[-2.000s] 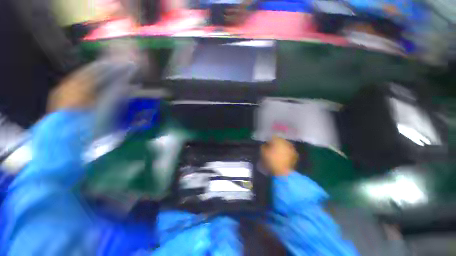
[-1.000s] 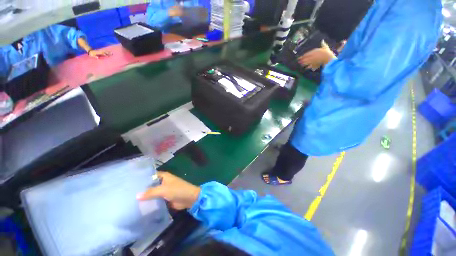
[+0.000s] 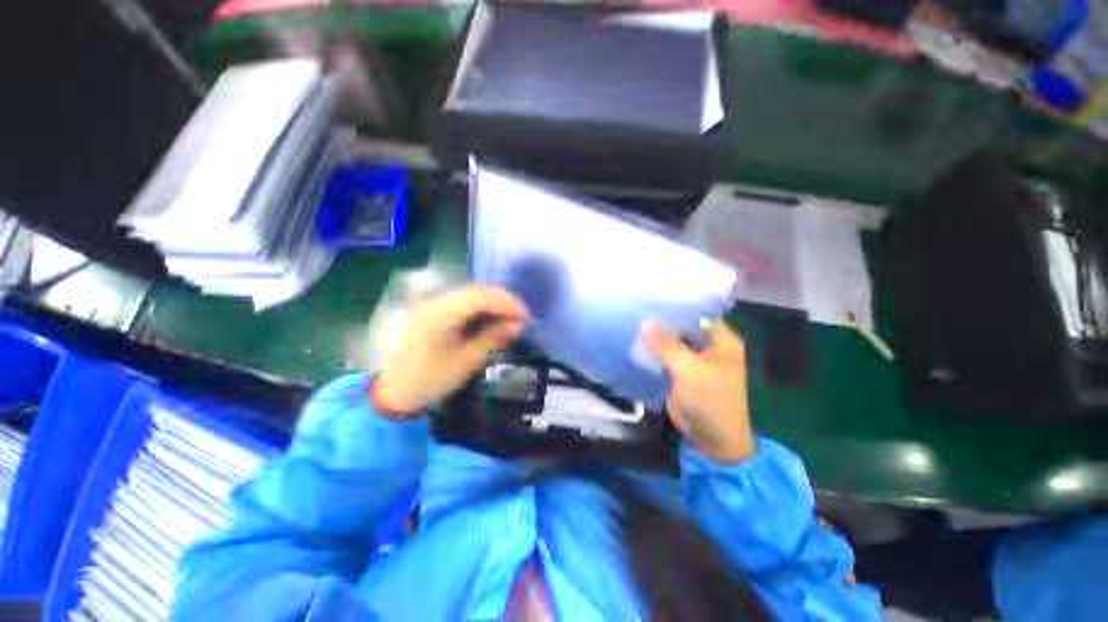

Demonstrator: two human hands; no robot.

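Observation:
A thin, shiny blue-silver back cover [image 3: 589,261] is held tilted above the bench in the middle. My right hand [image 3: 705,383] grips its lower right edge, thumb on the face. My left hand [image 3: 444,346] is at its lower left, fingers curled and slightly blurred; whether it touches the cover is unclear. Below the cover, an open screen assembly [image 3: 583,407] with white areas and a black strip lies in a black tray, partly hidden by the cover and my hands.
A stack of white-sleeved pieces [image 3: 231,170] stands left, beside a blue bin [image 3: 366,205]. A large panel in a black tray [image 3: 583,61] lies behind. A marked white sheet [image 3: 778,249] and black tray block [image 3: 990,292] are right. Blue crates [image 3: 103,468] stand lower left.
The view has swung back from the right to the bench in front. The cover is now tilted over the open unit, and my left hand has come into view beside it.

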